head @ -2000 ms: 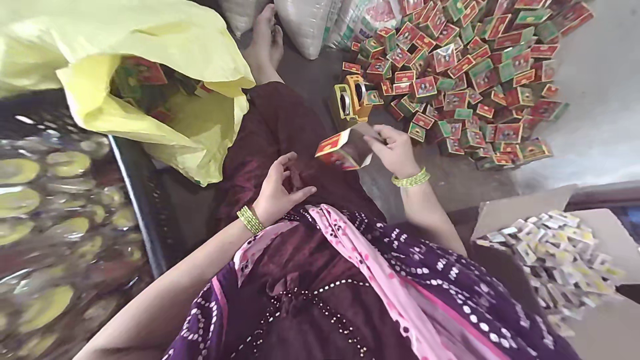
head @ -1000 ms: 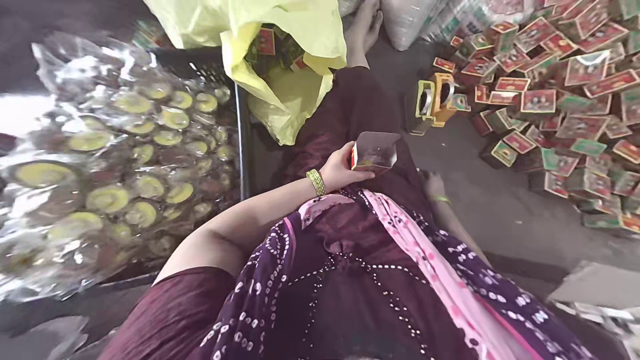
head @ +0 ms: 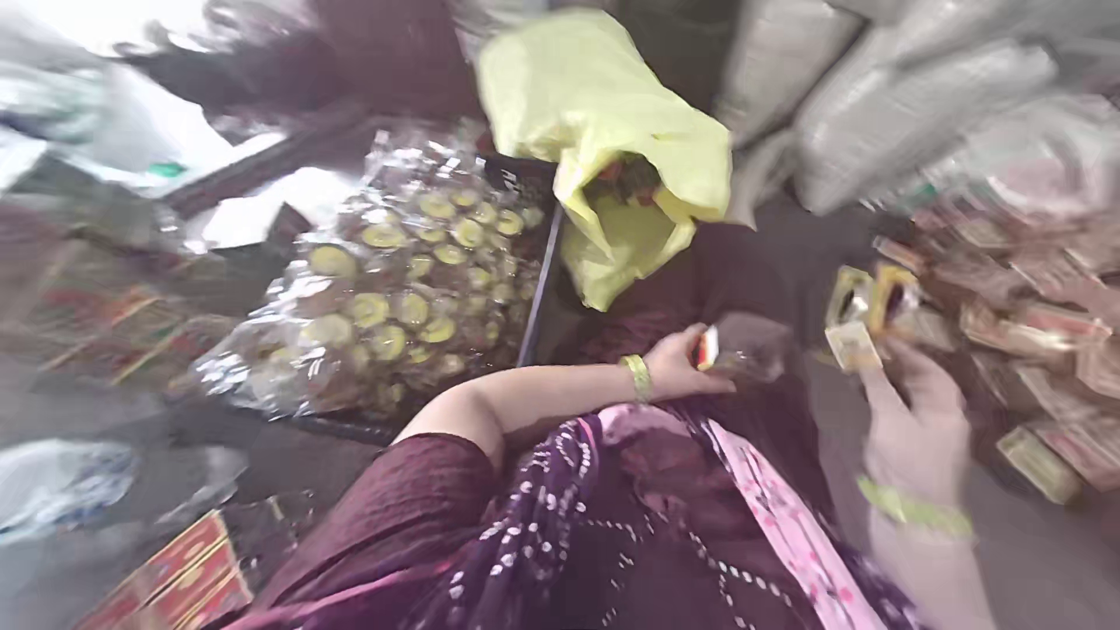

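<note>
My left hand (head: 681, 362) holds a small cardboard box (head: 749, 346) by its left side, over my lap; its dark inside or flap shows, blurred. Away to the right, my right hand (head: 914, 394) has a small pale card or packet (head: 853, 346) at its fingertips, just in front of a yellow tape dispenser (head: 894, 302) on the floor. Whether the fingers grip that pale piece or only touch it is blurred. A yellow-green plastic bag (head: 612, 131) lies open beyond my left hand, with small dark and red things inside.
On the left, a dark crate (head: 541, 289) is heaped with clear-wrapped packs (head: 411, 306) showing round yellow labels. Many small red and green boxes (head: 1041, 324) lie piled on the right. White sacks (head: 919, 96) stand at the back. Red printed boxes (head: 188, 573) are at the lower left.
My right hand has moved from low beside my lap out to the yellow dispenser. My left hand, empty two seconds ago, still holds the box as it did one second ago. The view has shifted left.
</note>
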